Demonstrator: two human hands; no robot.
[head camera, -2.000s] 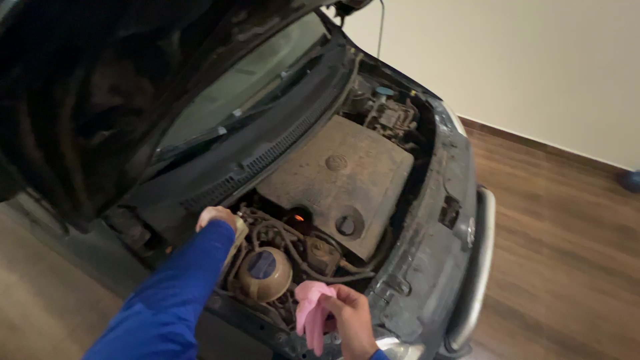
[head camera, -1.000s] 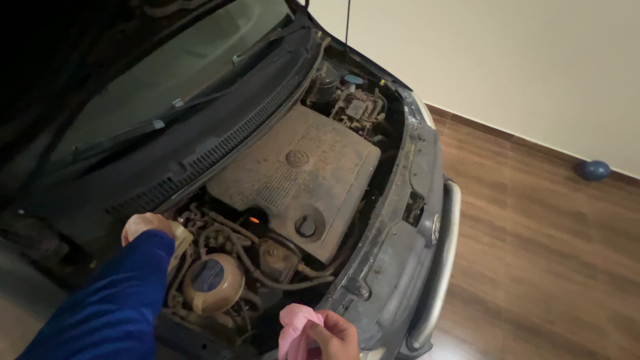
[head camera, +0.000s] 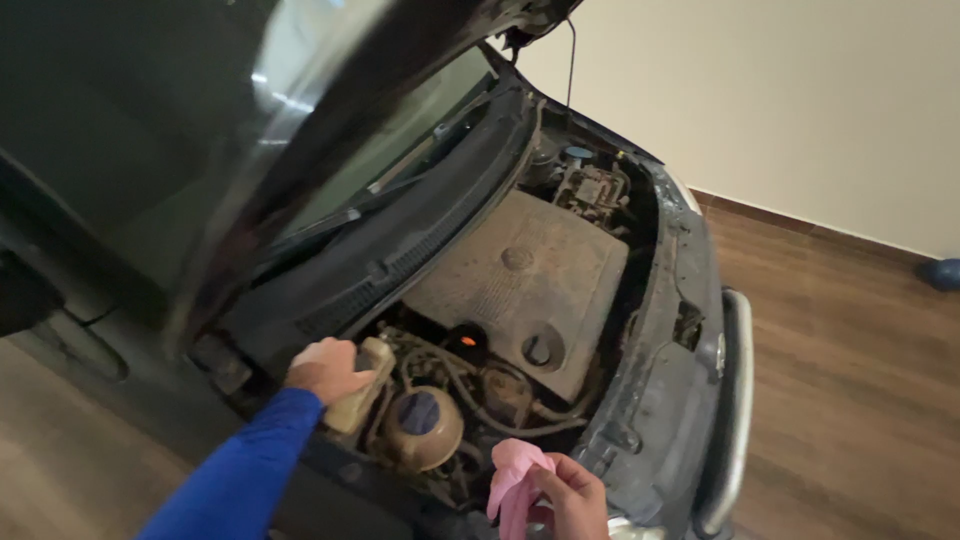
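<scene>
My left hand (head camera: 326, 371), in a blue sleeve, rests at a yellowed plastic reservoir (head camera: 361, 386) at the rear corner of the engine bay; its fingertips are partly hidden, so its grip is unclear. My right hand (head camera: 568, 495) pinches a crumpled pink cloth (head camera: 514, 480) over the near edge of the bay. Between the hands sits a round coolant expansion tank (head camera: 426, 442) with a dark cap (head camera: 418, 413). Beyond lies the dusty engine cover (head camera: 517, 277) with a round oil filler cap (head camera: 541, 349) and an orange dipstick handle (head camera: 468, 341) beside it.
The raised hood (head camera: 300, 127) hangs over the left side, near the windshield (head camera: 390, 150). A front bumper bar (head camera: 735, 412) curves along the right. A blue ball (head camera: 943, 274) lies on the wood-look floor (head camera: 840, 360) by the wall. Hoses (head camera: 480, 409) cross the bay.
The pink cloth stays in my right hand throughout. My left hand remains by the yellowed reservoir. The view has shifted, with more of the raised hood showing than one second ago.
</scene>
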